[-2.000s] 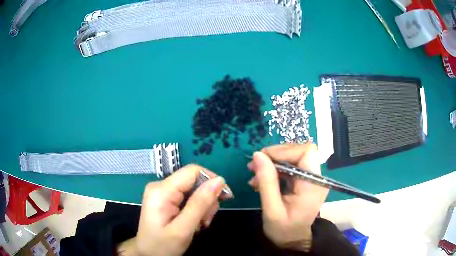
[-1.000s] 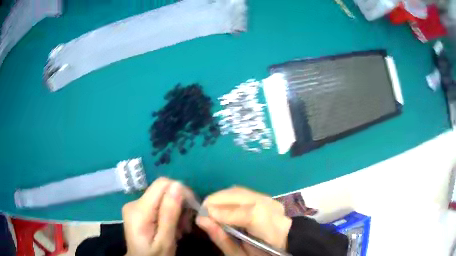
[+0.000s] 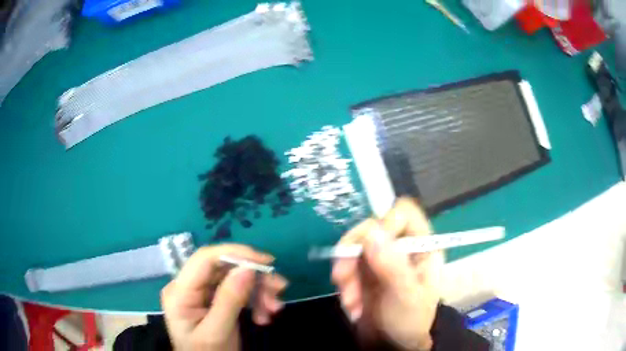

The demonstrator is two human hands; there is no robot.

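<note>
My left hand [image 3: 223,295] pinches a short silver band end connector [image 3: 247,263] between thumb and fingers at the table's front edge; the rest of that band is hidden. My right hand [image 3: 391,274] holds silver tweezers [image 3: 446,240], blurred, their tip pointing left toward my left hand but apart from it. A loose pile of black inserts [image 3: 240,175] lies beyond my left hand. A loose pile of small silver pieces [image 3: 322,175] lies right of it, beside the parts tray [image 3: 467,137].
A small stack of mesh bands [image 3: 103,269] lies at the left front, a larger stack [image 3: 185,68] farther back. A blue bin [image 3: 123,8] is at the top edge. A red holder [image 3: 580,31] and thin yellowish stick [image 3: 447,15] are at far right. A red stool [image 3: 58,325] stands below.
My right hand, with the tweezers, came to the connector in my left hand, then moved away right toward the tray's near corner. The view has turned and shifted.
</note>
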